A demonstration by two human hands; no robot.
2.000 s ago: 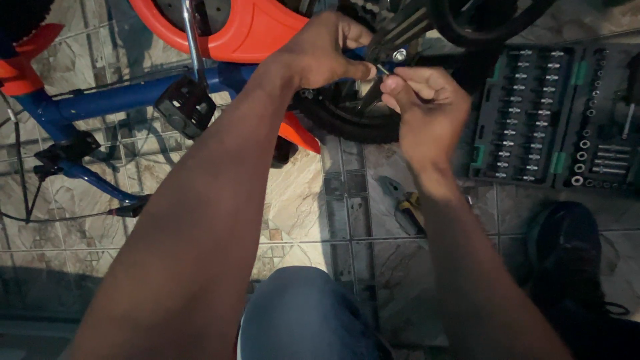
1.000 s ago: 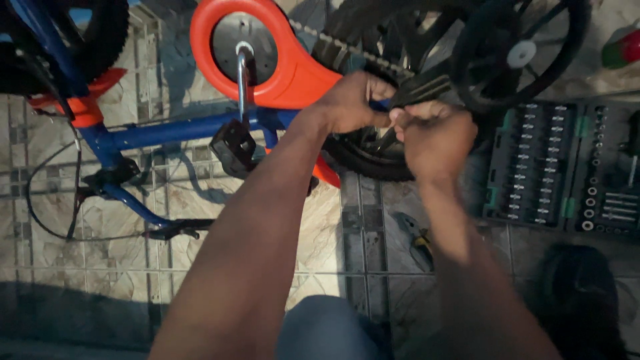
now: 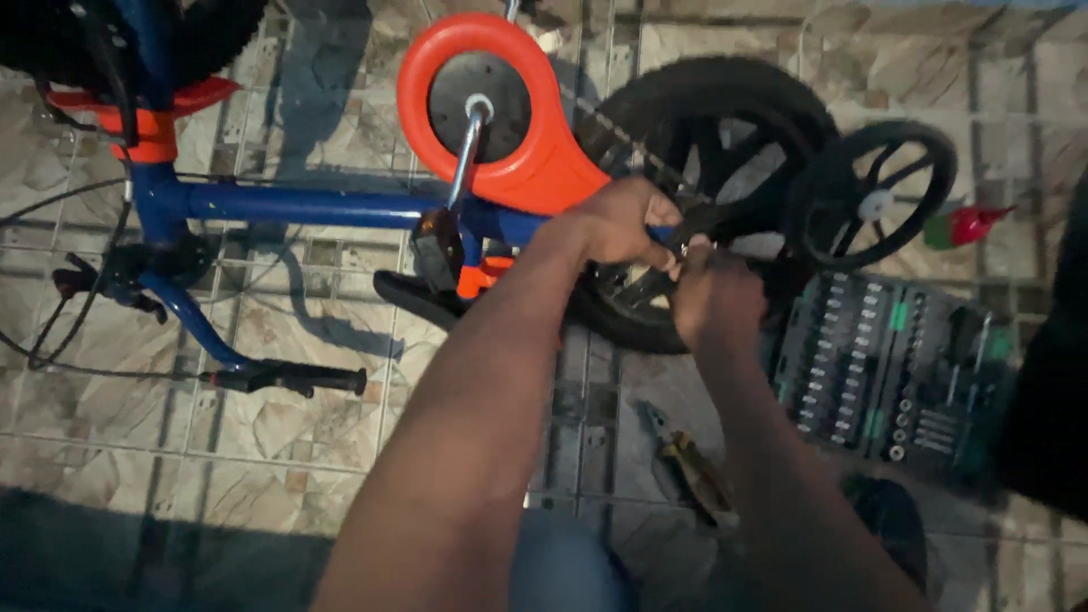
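Observation:
A child's bicycle with a blue frame [image 3: 306,211] lies on the tiled floor. Both my hands meet at the hub area of its black rear wheel [image 3: 739,85]. My left hand [image 3: 625,225] reaches around the end of the blue tube, its fingertips at a small part that is too hidden to name. Close against it, my right hand [image 3: 718,289] has its fingers bent at the same spot; what they pinch cannot be made out. An orange chain guard [image 3: 544,161] is just left of the hands, a black training wheel [image 3: 935,170] to their right.
On the floor at the right lies an open socket set case [image 3: 884,374]. Pliers with yellow and black handles [image 3: 693,472] rest below the rear wheel. A red and green object [image 3: 973,227] is beyond the training wheel. The handlebar [image 3: 297,376] and crank arm [image 3: 467,157] stick out at the left.
The view has shifted, showing more of the bicycle and floor. Both hands stay at the rear hub area, with my right hand turned more knuckles-up than two seconds ago.

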